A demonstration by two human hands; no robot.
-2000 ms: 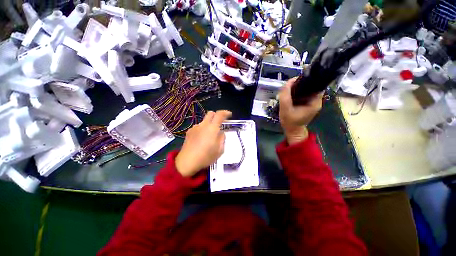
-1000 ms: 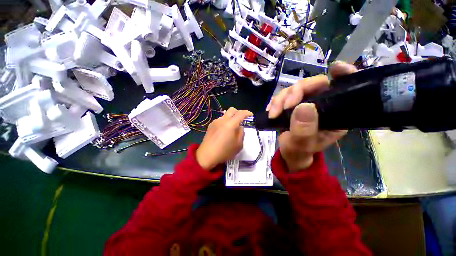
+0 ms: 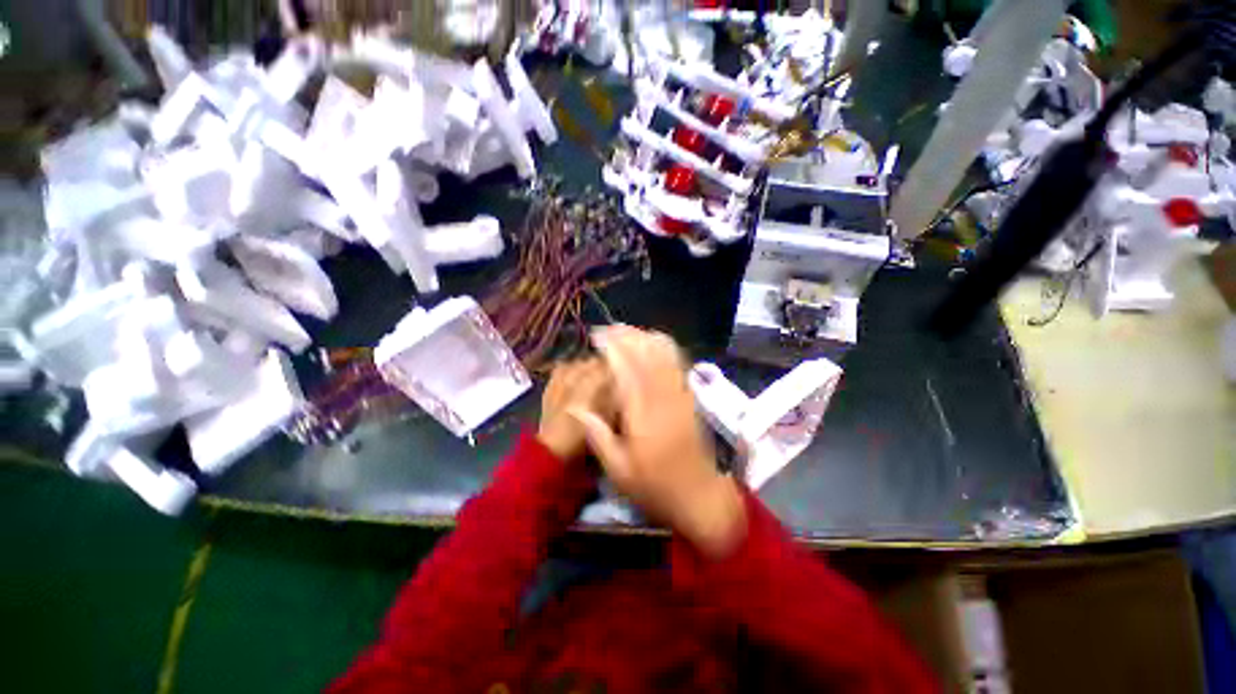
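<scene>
My left hand [image 3: 572,407] and my right hand [image 3: 667,441] are together at the front middle of the bench, the right partly over the left. Their fingertips overlap, and whether they hold anything is hidden. A white housing [image 3: 784,423] with a projecting arm lies tilted just right of my right hand. Another white housing [image 3: 456,366] lies open side up to the left of my hands. The bundled wire leads [image 3: 545,292] lie behind it. The black power screwdriver [image 3: 1023,231] hangs at the right, blurred, touched by neither hand.
A large heap of white housings and arms [image 3: 203,258] fills the left. White bodies with red parts [image 3: 685,143] stand at the back middle, beside the pale screw holder [image 3: 800,278]. More units [image 3: 1145,224] stand at right by the cream surface [image 3: 1105,407]. A cardboard box [image 3: 1084,624] is below.
My right hand has let go of the screwdriver, which now hangs farther back, and has moved left to my left hand. The housing between my hands now lies tilted to their right.
</scene>
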